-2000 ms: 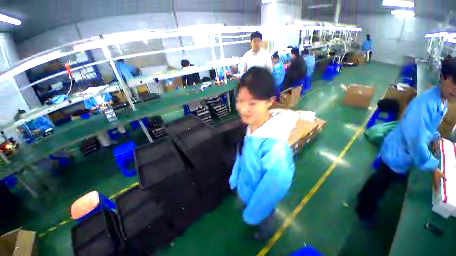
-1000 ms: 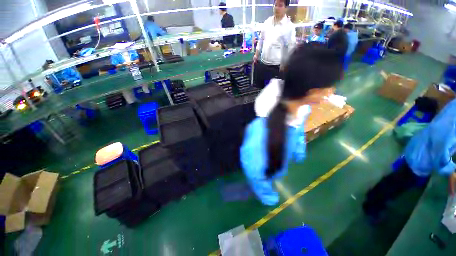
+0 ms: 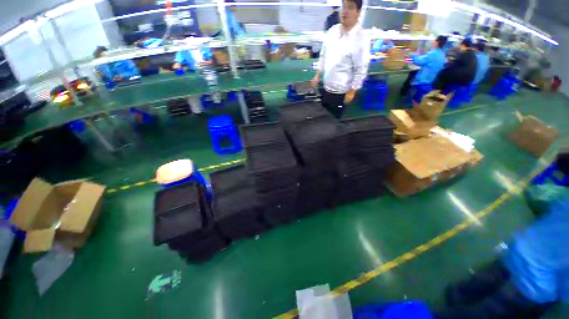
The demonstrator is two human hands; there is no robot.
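Note:
Neither of my hands is in the picture. Nearest in front of me, at the bottom edge, a blue plastic stool (image 3: 393, 310) is cut off by the frame. A translucent whitish sheet or bag (image 3: 323, 303) lies beside it on the left. Beyond them, several piles of matt black trays (image 3: 274, 180) stand in a row on the green floor. An open brown carton (image 3: 87, 209) stands on the floor at the left, flaps up, with a crumpled clear plastic bag (image 3: 52, 269) by it.
A large brown carton (image 3: 430, 163) with white material on top stands right of the trays. A person in white (image 3: 343, 59) stands behind them; a person in blue (image 3: 543, 249) leans at the right edge. A long green bench (image 3: 156, 87) crosses the back. Another blue stool (image 3: 224, 134) stands before it.
The view has turned left and down. The person in blue who stood in front of the trays is out of view. The left carton and the whitish sheet have come into view.

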